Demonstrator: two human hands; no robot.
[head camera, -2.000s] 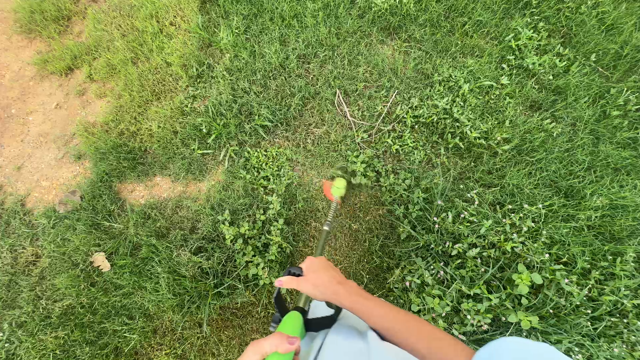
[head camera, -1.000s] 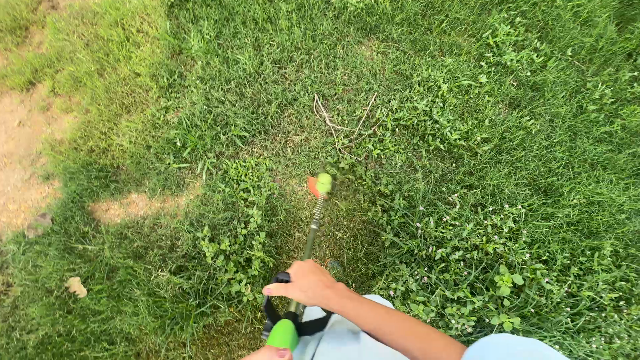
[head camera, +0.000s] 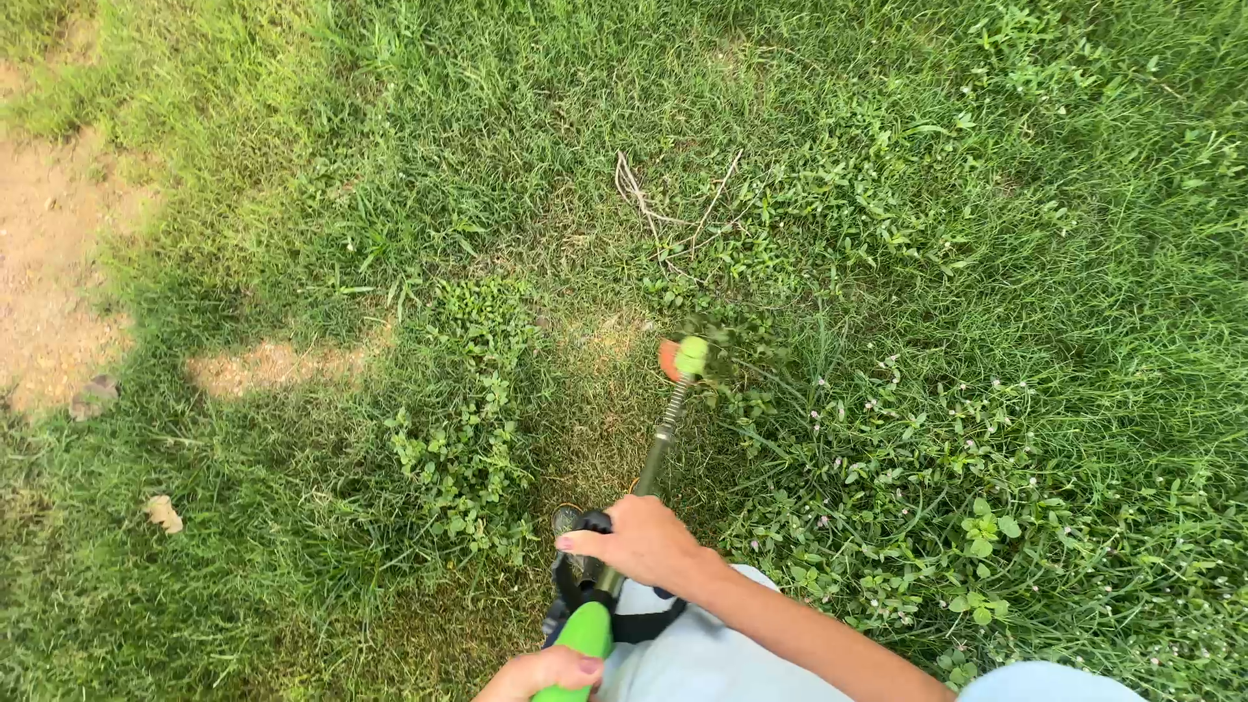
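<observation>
My right hand (head camera: 643, 541) grips the black front handle (head camera: 593, 525) of a grass trimmer, with the thumb over it. Lower down, the thumb of my left hand (head camera: 548, 673) lies over the bright green rear housing (head camera: 585, 634), the hand partly cut off by the bottom edge. From my right hand the dark shaft (head camera: 655, 463) runs up to a coiled spring guard. At its end are a lime-green trimmer head (head camera: 691, 357) and an orange part (head camera: 669, 360), both blurred, among low leafy weeds (head camera: 751, 356). The cutting element cannot be made out.
Thin dry twigs (head camera: 673, 214) lie beyond the trimmer head. Dense grass and small-flowered weeds (head camera: 926, 458) grow at right. Bare sandy soil (head camera: 54, 263) is at far left, with a dry leaf (head camera: 164, 514) nearer. A shoe (head camera: 567, 519) shows beside the front handle.
The trimmer head has moved right across the ground, from left of the twigs' lower end into the leafy weeds beside it. Both hands stay on the trimmer.
</observation>
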